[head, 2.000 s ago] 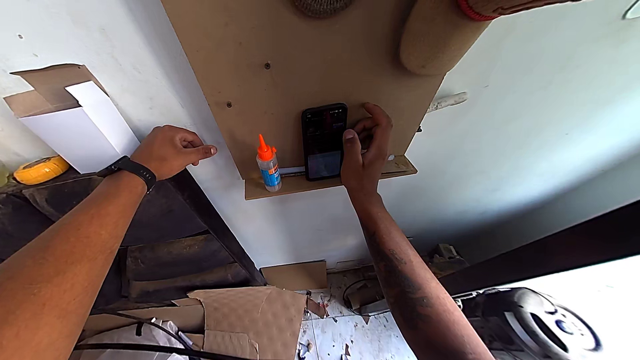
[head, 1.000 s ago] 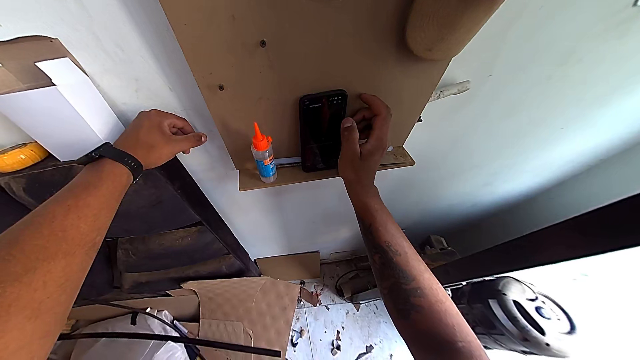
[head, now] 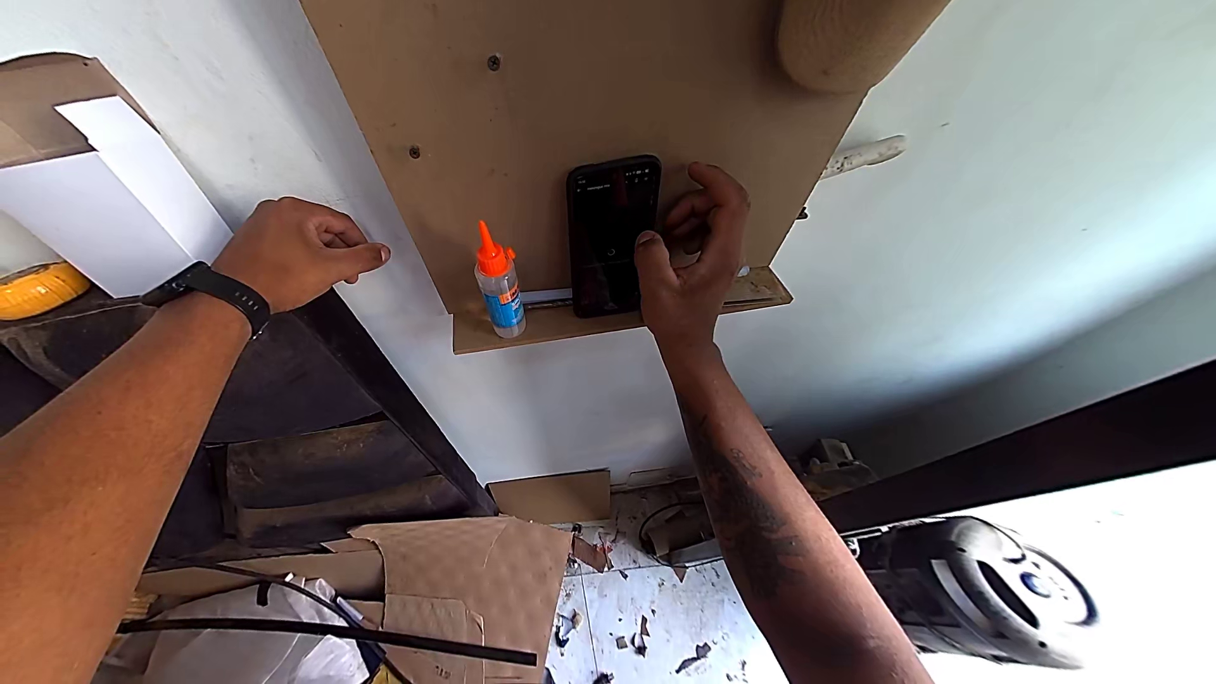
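A smartphone (head: 614, 237) with a dark screen stands upright on a narrow ledge (head: 570, 331), leaning on a brown board (head: 589, 85) fixed to the wall. My right hand (head: 698, 247) is at the phone's right edge, thumb at the screen side, fingers curled and apart; it does not hold the phone. Left of the phone, a small clear glue bottle (head: 503, 294) with an orange nozzle stands on the same ledge. My left hand (head: 304, 245), with a black watch on the wrist, hovers left of the board, fingers loosely curled and holding nothing.
At the left are white paper sheets (head: 104, 218), a yellow tape roll (head: 40, 291) and a dark rack (head: 323, 475). Cardboard (head: 475, 570) lies below, beside scraps on the tiled floor (head: 617, 608). A black-and-white machine (head: 978, 589) stands lower right. A rounded brown object (head: 845, 43) overlaps the board's upper right.
The phone's screen has gone from showing a lighter area at its bottom to nearly all dark. Both hands stay in about the same places.
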